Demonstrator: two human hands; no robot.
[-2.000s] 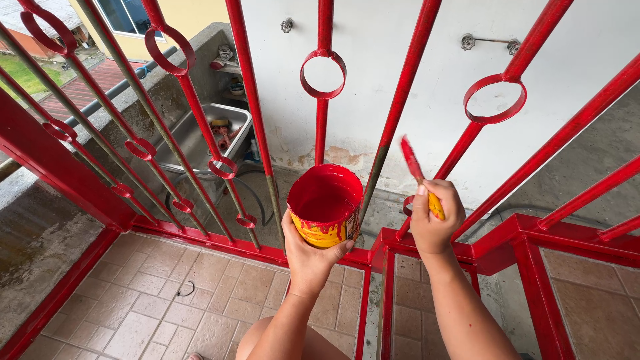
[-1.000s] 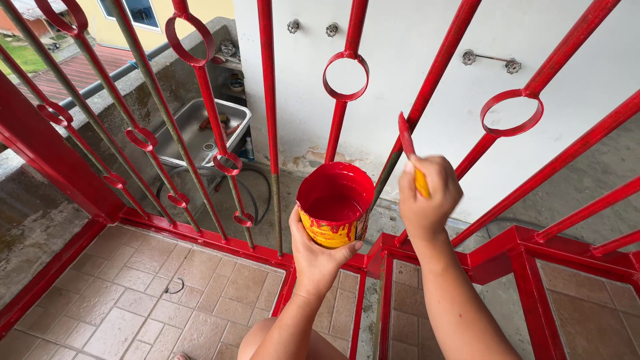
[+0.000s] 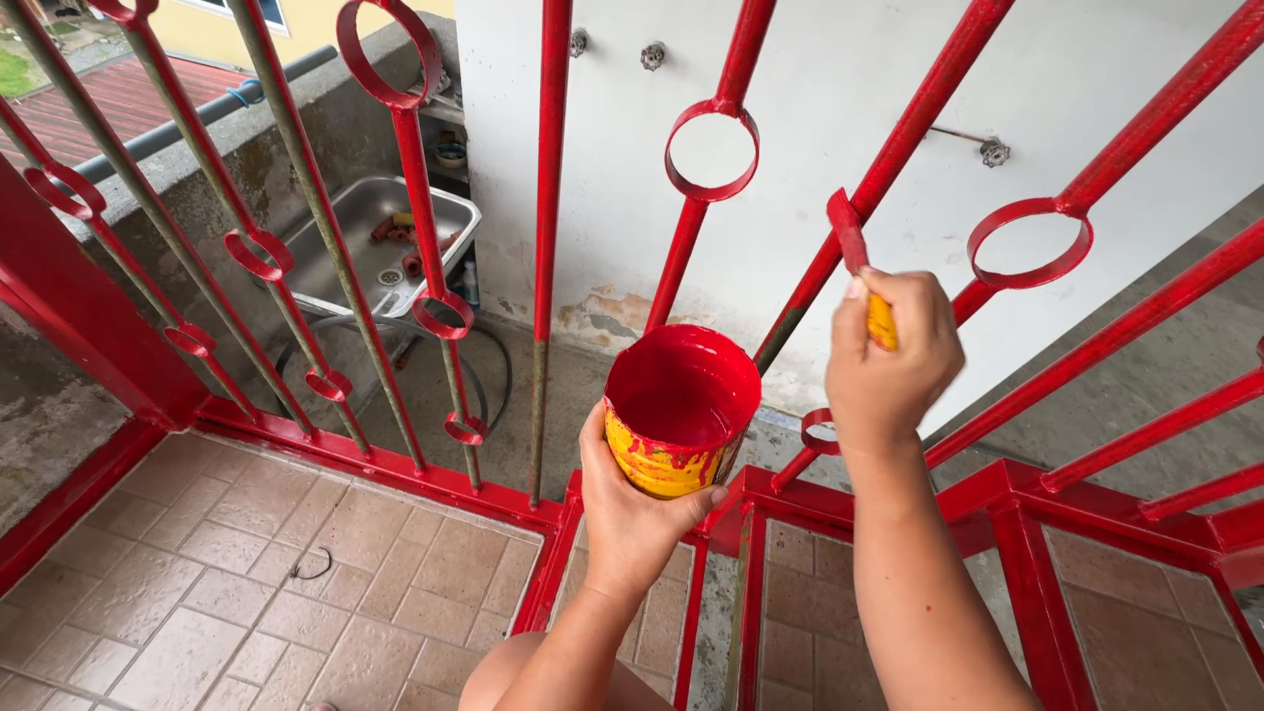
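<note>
My left hand (image 3: 637, 513) holds a yellow paint can (image 3: 681, 410) with red paint inside and red drips down its side, low at the middle of the view. In my right hand (image 3: 894, 355) is a paintbrush (image 3: 847, 232) with a yellow handle and red-coated bristles, tip up. The bristles touch or lie very close to a slanting metal railing bar (image 3: 889, 163), red above and bare greenish-brown near its lower end. To its left stands a bar with a red ring (image 3: 712, 150).
Red rails (image 3: 375, 462) edge the tiled floor (image 3: 267, 592) and steps (image 3: 815, 602). Beyond the bars are a steel sink (image 3: 380, 237) with things in it, a grey hose (image 3: 494, 355) and a white wall (image 3: 612, 197). A wire loop (image 3: 312, 564) lies on the tiles.
The brush in my right hand has moved along the slanting bar, and its tip is now higher beside it. The can stays in my left hand. The view has shifted slightly.
</note>
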